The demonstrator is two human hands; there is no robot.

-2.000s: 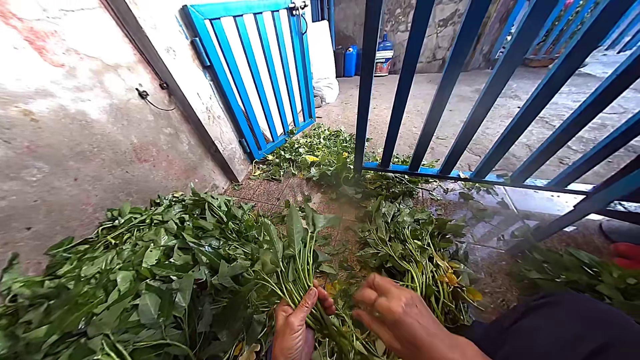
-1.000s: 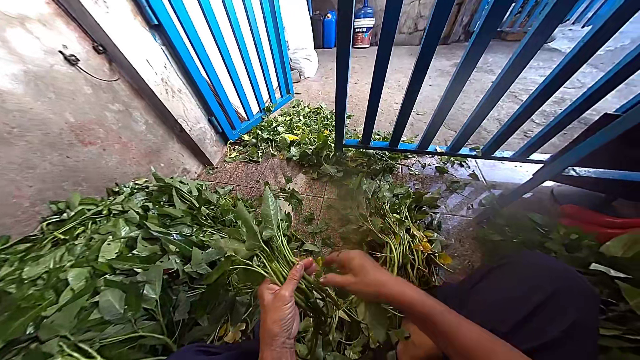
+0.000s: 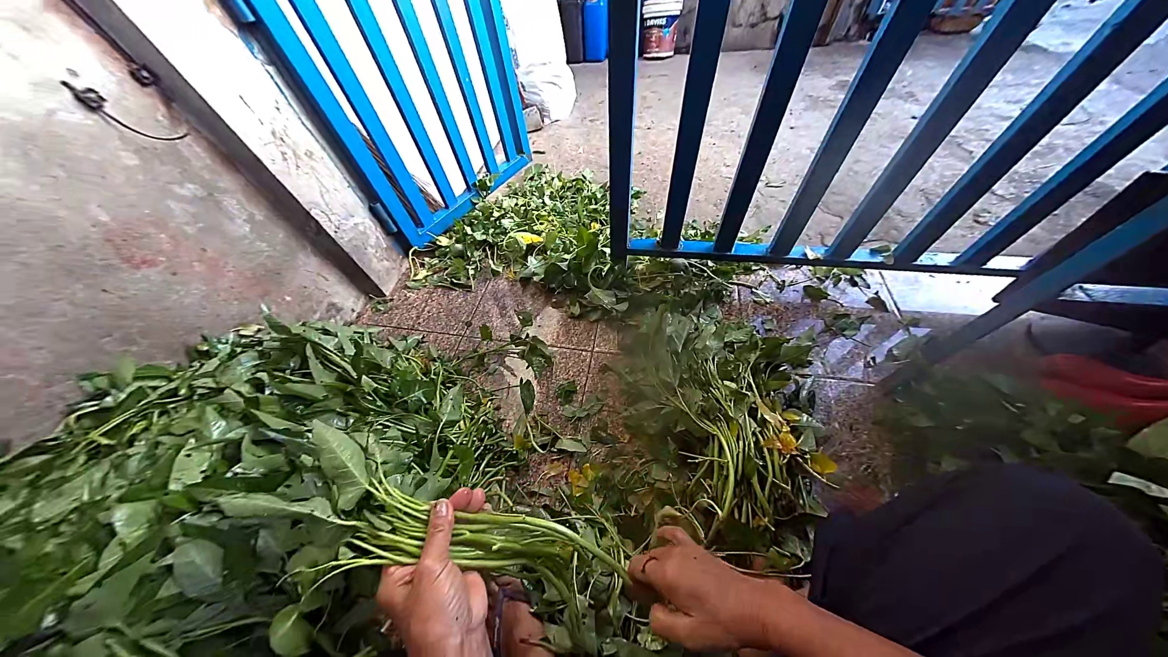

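My left hand (image 3: 438,584) is closed around a bunch of leafy green stems (image 3: 493,538), its thumb laid over them; the leaves point left and the stem ends point right. At those stem ends is my right hand (image 3: 689,584), fingers curled together at the tips of the longer stems; whether it grips one is hard to tell. To the left lies a large heap of leafy greens (image 3: 219,438). Beyond my right hand another bundle of stems (image 3: 730,447), with some yellow leaves, rests on the tiled floor.
A blue barred gate leaf (image 3: 438,91) stands at the left by the wall (image 3: 164,237); a second barred leaf (image 3: 785,119) spans the right. Loose greens (image 3: 557,228) lie between them. My dark-clothed knee (image 3: 976,557) is at the right, near something red (image 3: 1104,383).
The bunch in my left hand has tipped from pointing up and away to lying nearly level. My right hand has moved to the stem ends.
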